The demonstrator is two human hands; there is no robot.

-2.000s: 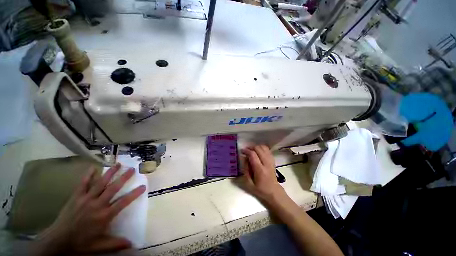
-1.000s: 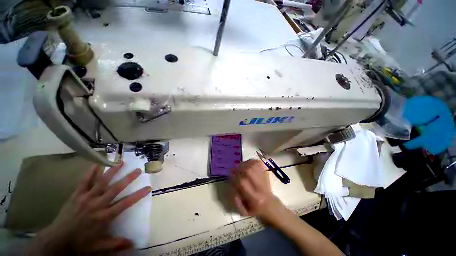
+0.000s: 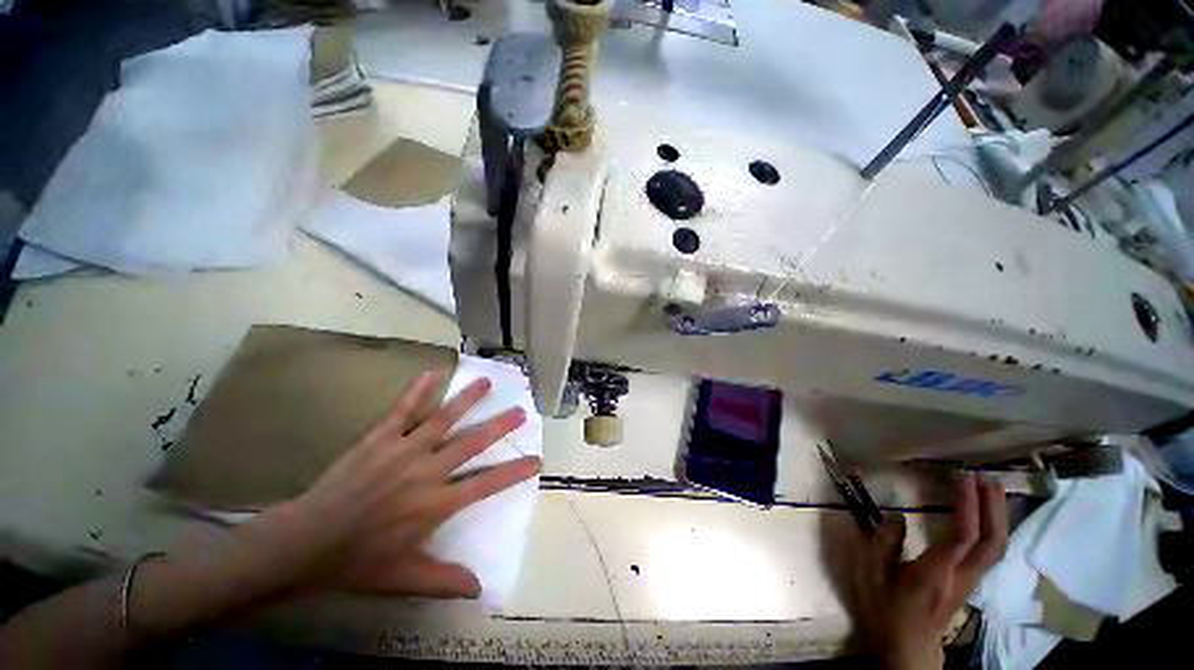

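Observation:
My left hand [image 3: 393, 491] lies flat with fingers spread across a khaki panel [image 3: 295, 412] and a white piece [image 3: 504, 524] that lies along the panel's right side. The white piece's far end is by the needle area of the cream sewing machine [image 3: 812, 275]; the needle itself is hard to make out. My right hand [image 3: 923, 569] is at the table's front right with fingers bent. Its fingers are close to dark thread snips [image 3: 851, 487] on the bed; I cannot tell whether they touch them.
A dark purple rectangular item [image 3: 731, 439] lies on the bed under the arm. White pieces [image 3: 183, 144] lie at the upper left, with a khaki piece [image 3: 403, 173] near the machine head. A white and khaki heap [image 3: 1080, 550] is at the right. A printed ruler [image 3: 524, 647] runs along the front edge.
The view has swung left, showing more of the table's left side. My right hand has moved right, from beside the purple item to the near end of the snips. My left hand remains on the pieces.

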